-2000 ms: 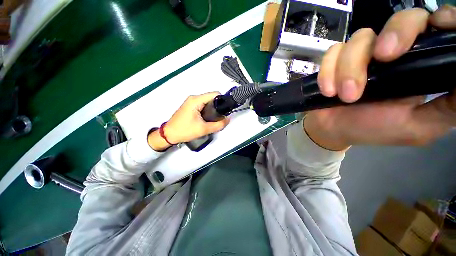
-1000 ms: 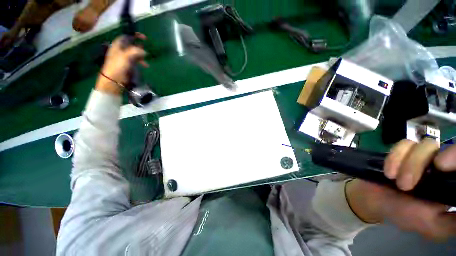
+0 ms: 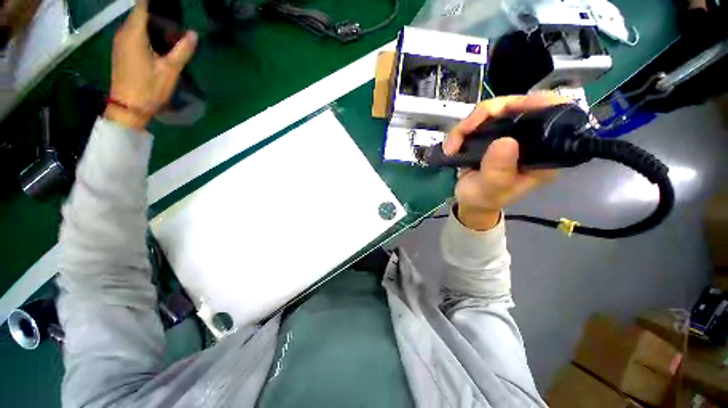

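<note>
My left hand (image 3: 145, 72) is at the upper left over the green bench, around a dark hair dryer (image 3: 165, 22); both are blurred and the dryer is partly cut off by the top edge. My right hand (image 3: 503, 163) is closed around the black electric screwdriver (image 3: 551, 131). Its front end points left, at the pickup front of the white screw feeder (image 3: 441, 49). The bit tip cannot be made out. The white board (image 3: 275, 223) lies in front of me.
A dryer (image 3: 44, 174) lies at the left, another round barrel end (image 3: 24, 328) below it. A cord (image 3: 319, 25) lies at the top. A second feeder (image 3: 571, 44) stands beyond. The black driver cable (image 3: 662, 191) curves at right. Cardboard boxes (image 3: 611, 358) are on the floor.
The right hand and screwdriver have moved left and up, to the feeder front. The left hand has shifted left, still at the upper left. The view has turned.
</note>
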